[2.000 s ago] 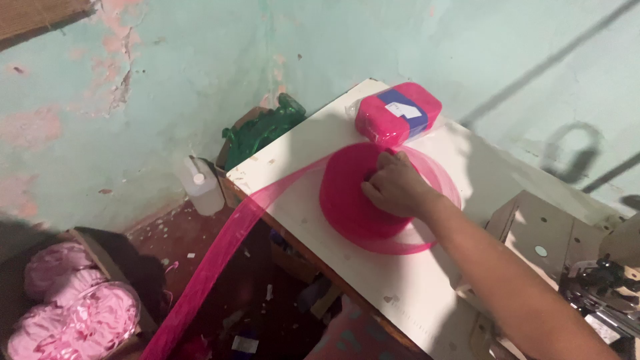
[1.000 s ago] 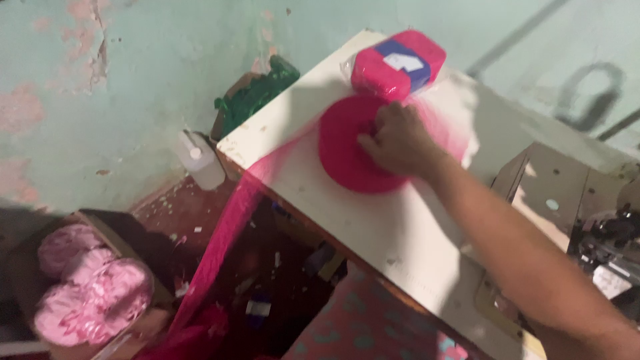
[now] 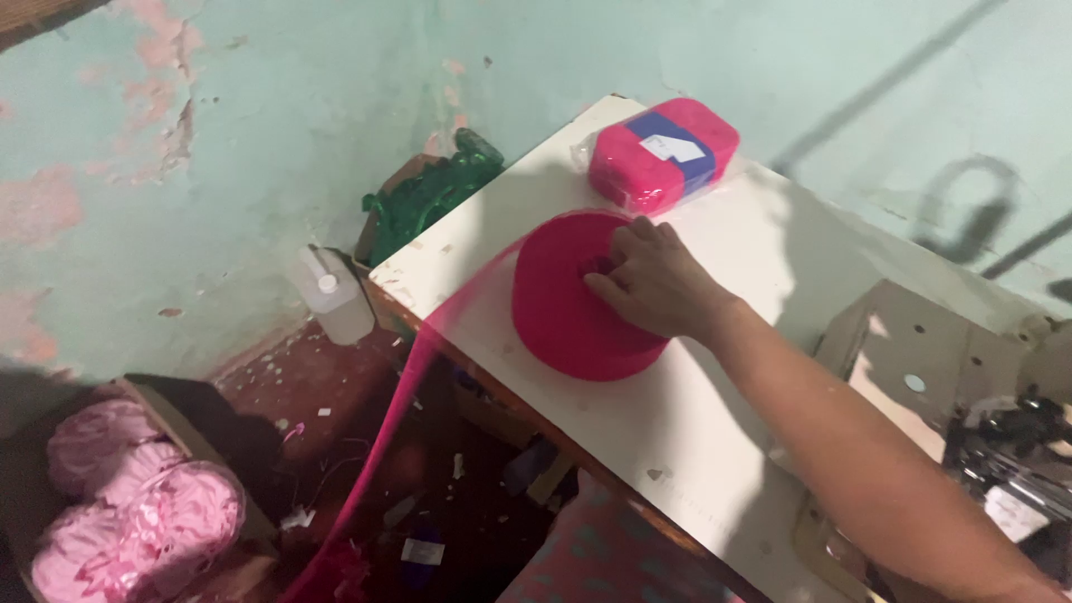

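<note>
My right hand (image 3: 649, 276) rests on top of a roll of bright pink mesh fabric (image 3: 557, 314), its fingers at the roll's centre hole. The roll lies flat on a white table (image 3: 712, 435). From its left side a pink mesh strip (image 3: 400, 402) runs over the table's edge and down toward the floor. Behind the roll sits a plastic-wrapped pink package (image 3: 666, 155) with a blue band and a label. My left hand is not clearly seen; a blurred patch of skin at the lower left cannot be made out surely.
A sewing machine (image 3: 1013, 452) stands at the right. Beyond the left edge are a box of shiny green material (image 3: 440, 205) and a white plastic jug (image 3: 339, 297). A cardboard box (image 3: 172, 419) holds pink ruffled pieces (image 3: 167, 511). Scraps litter the floor.
The loose mesh spread around the roll two seconds ago is no longer around it. The strip off the table now looks narrower. My right hand has stayed at the roll's centre.
</note>
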